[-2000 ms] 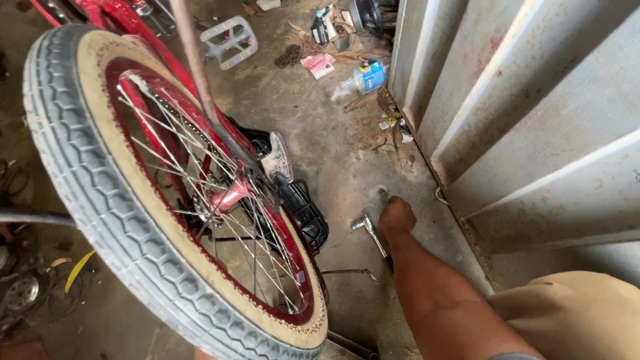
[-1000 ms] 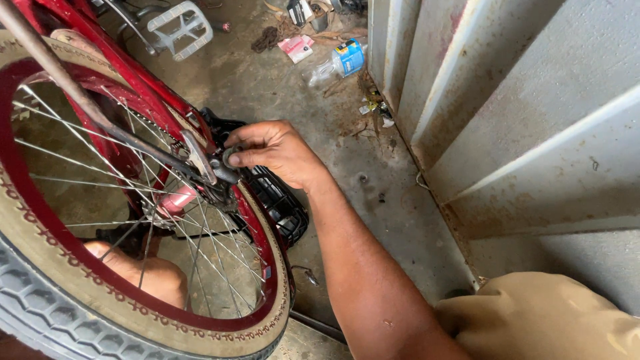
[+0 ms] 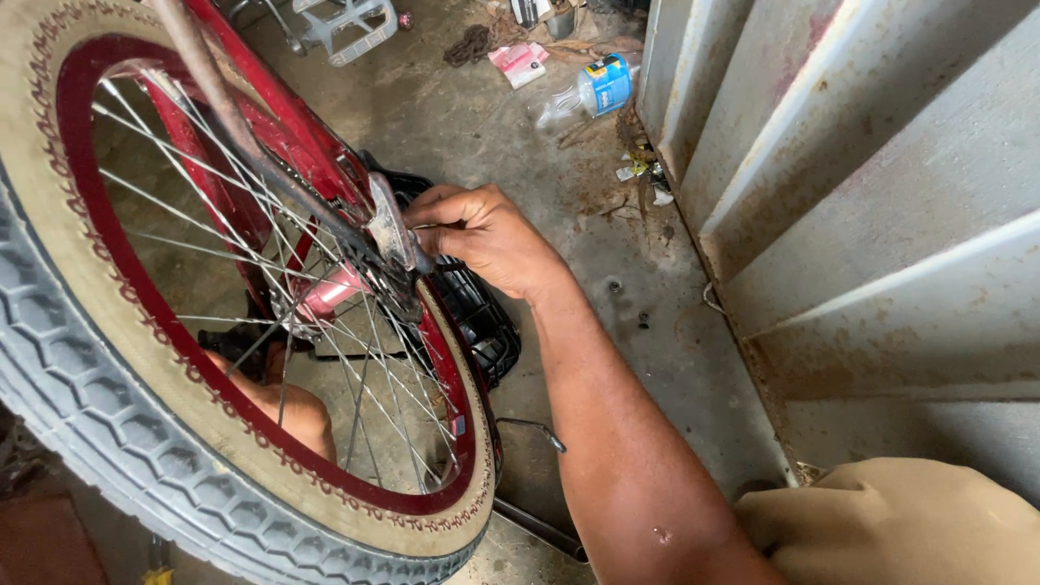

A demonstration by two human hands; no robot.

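A bicycle's rear wheel (image 3: 443,508), with red rim and cream-sided grey tyre, fills the left side. My right hand (image 3: 487,231) is at the near end of its axle, thumb and forefinger pinched on a small dark axle-end part (image 3: 422,262) beside a worn metal bracket (image 3: 392,219). The fingertips are partly hidden. Through the spokes, my left hand (image 3: 301,414) shows on the hub's far side, its fingers by a dark part (image 3: 244,341); its grip is partly hidden. The pink-red hub (image 3: 329,292) lies between the hands.
A red frame tube (image 3: 268,89) and a rusty stay (image 3: 215,81) run to the upper left. Beyond are a grey pedal (image 3: 349,28), a plastic bottle (image 3: 605,85) and litter. Two small dark parts, one a nut (image 3: 615,286), lie on the floor. A corrugated metal wall (image 3: 853,187) stands right.
My right hand was low over the floor beside a ratchet wrench two seconds ago; it has moved up to the wheel's axle. My left hand now shows farther up behind the spokes.
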